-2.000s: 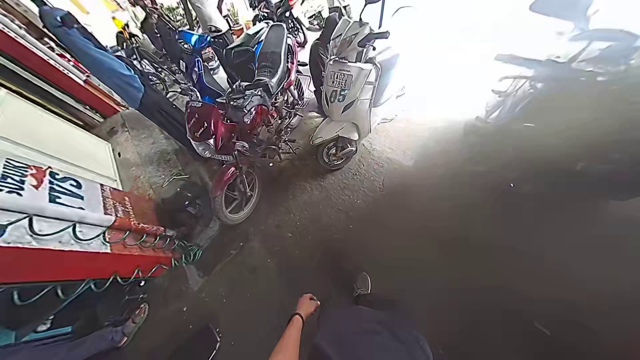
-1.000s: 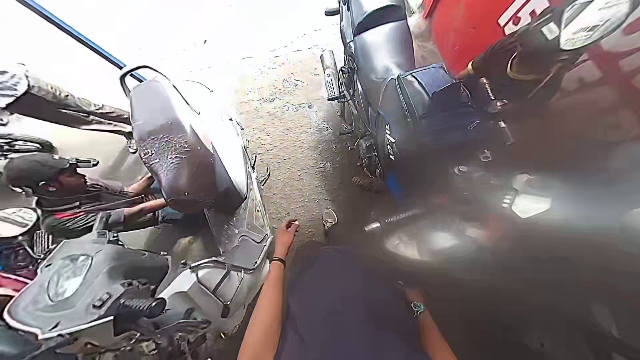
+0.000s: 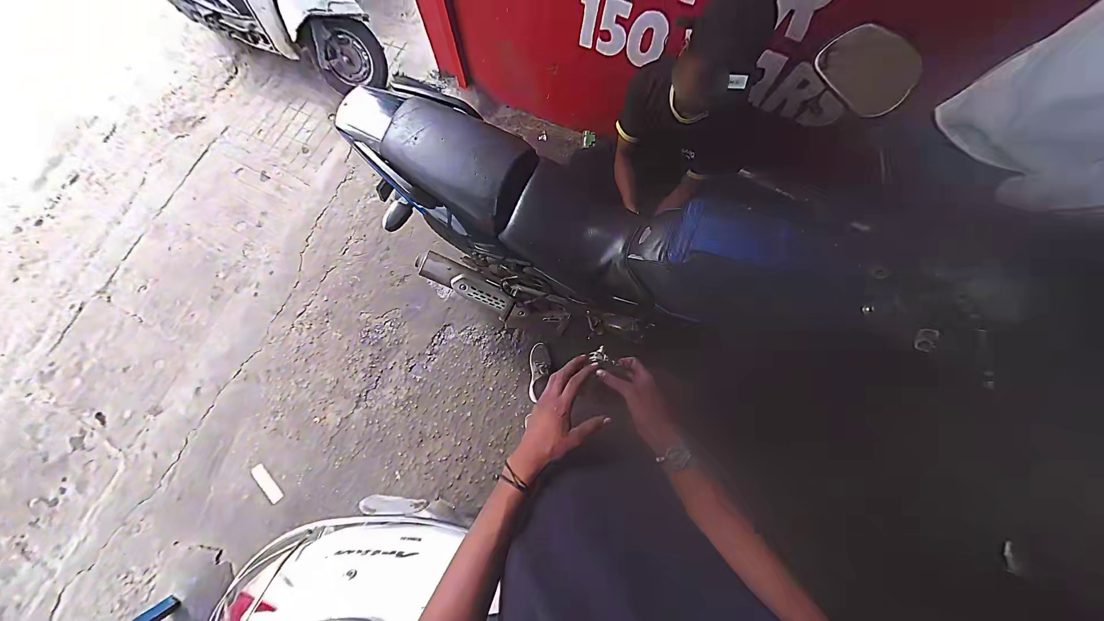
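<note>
My left hand (image 3: pixel 561 414), with a dark band at the wrist, and my right hand (image 3: pixel 636 392), with a wristwatch (image 3: pixel 675 457), come together low in the centre. Between their fingertips is a small metallic object (image 3: pixel 601 355), too small to name; the left fingertips touch it or lie right against it, and the right fingers hold its near side. Just beyond my hands stands a motorcycle with a black seat (image 3: pixel 569 216) and a silver exhaust muffler (image 3: pixel 466 280).
Behind the motorcycle a person in a dark shirt (image 3: pixel 664 112) bends over it, before a red painted wall (image 3: pixel 517 60). A white scooter (image 3: pixel 362 573) stands close at my lower left, another scooter's wheel (image 3: pixel 348 56) at the top. The right side is dark and blurred.
The view has swung strongly round. My two hands, apart one second ago, are now together at a small object. The motorcycle by the red wall now fills the middle.
</note>
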